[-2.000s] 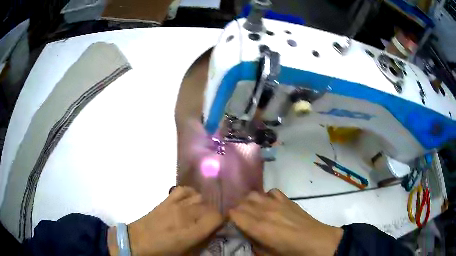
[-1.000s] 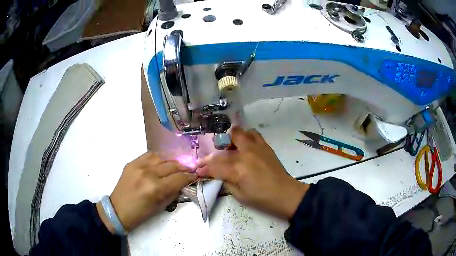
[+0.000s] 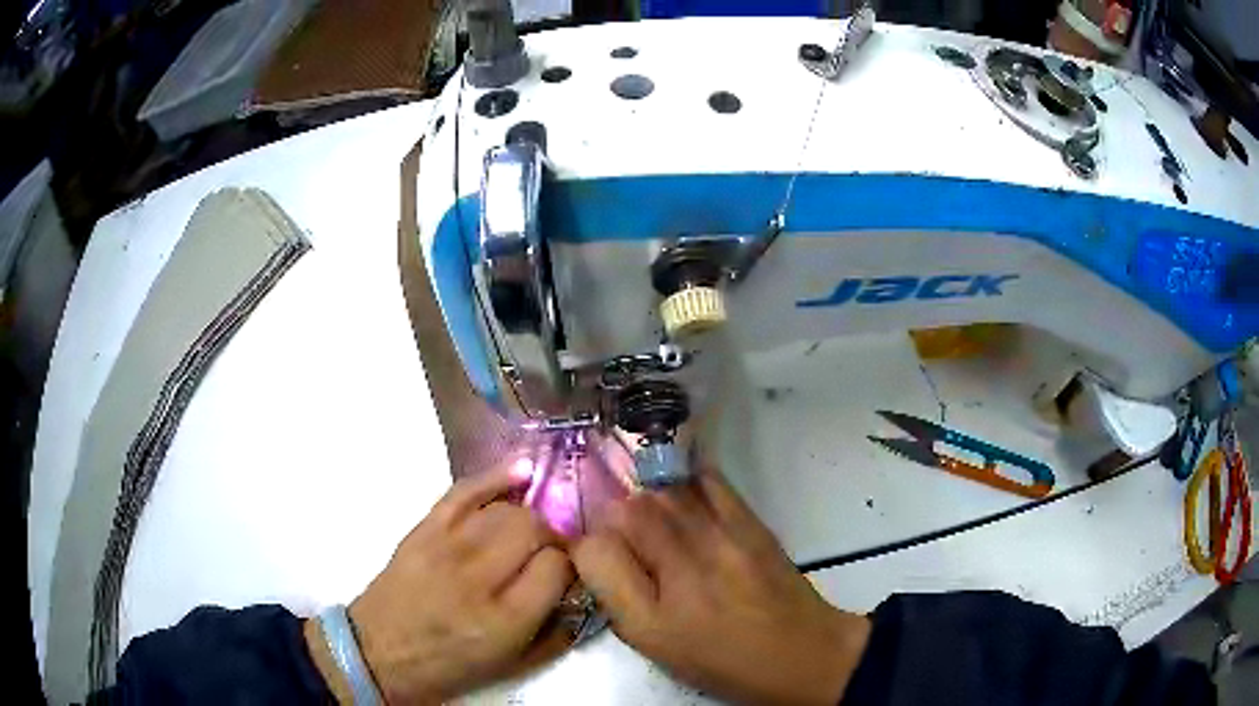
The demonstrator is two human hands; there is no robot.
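Note:
A brown fabric panel (image 3: 439,352) lies under the white and blue JACK sewing machine (image 3: 904,287) and runs back behind its head. The presser foot (image 3: 570,448) is over the panel in bright pink-white light. My left hand (image 3: 476,586) presses on the panel just left of and in front of the foot. My right hand (image 3: 704,579) holds the panel at the right, beside the grey knob (image 3: 660,462). The fingertips of both hands nearly meet in front of the foot. The panel's near end is mostly hidden under my hands.
A stack of pale grey-beige curved panels (image 3: 166,372) lies at the left of the white table (image 3: 332,400). Thread snips (image 3: 967,455) lie right of the needle. Yellow-red scissors (image 3: 1219,510) are at the right edge. A yellow-orange item (image 3: 962,342) is under the machine arm.
The view has shifted, so the machine sits slightly further right and lower. Both hands have come closer to the wearer, and the pale pointed fabric end seen a second ago is now hidden.

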